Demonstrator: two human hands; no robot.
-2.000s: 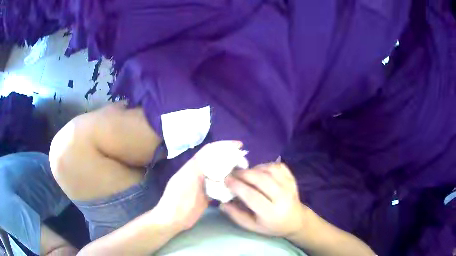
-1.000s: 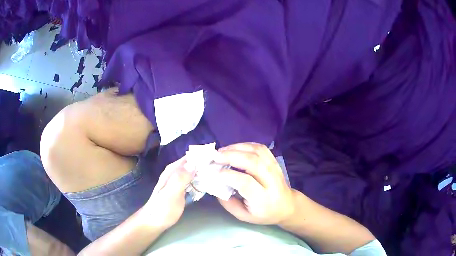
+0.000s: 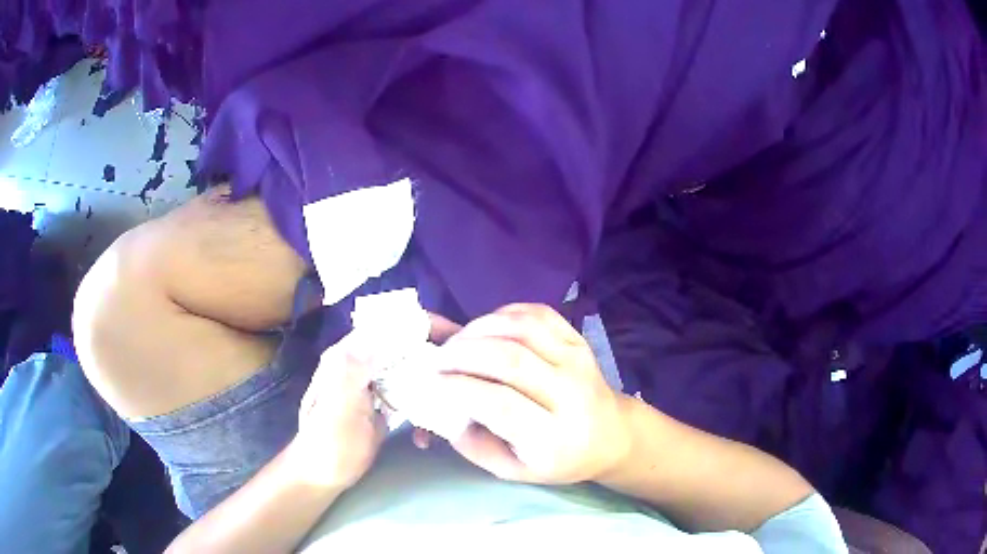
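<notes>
A loose stack of small white paper tickets is held between both hands, low in the centre. My left hand grips its left side. My right hand lies over its right side, with fingers bent across the slips. Overexposure hides where the paper ends and the fingers begin. A white square ticket lies on the purple cloth just beyond the hands, beside the bare knee. The cloth is draped over the lap and spreads forward.
More purple cloth is heaped at the right, with small white bits on it. A pale floor with dark scraps shows at upper left. Another person's blue-clad leg is at lower left. A pale strip lies right of my right hand.
The view has shifted, so the cloth and square ticket sit further up and left. The hands have moved left in the picture, and the stack's top edge now shows more above the fingers.
</notes>
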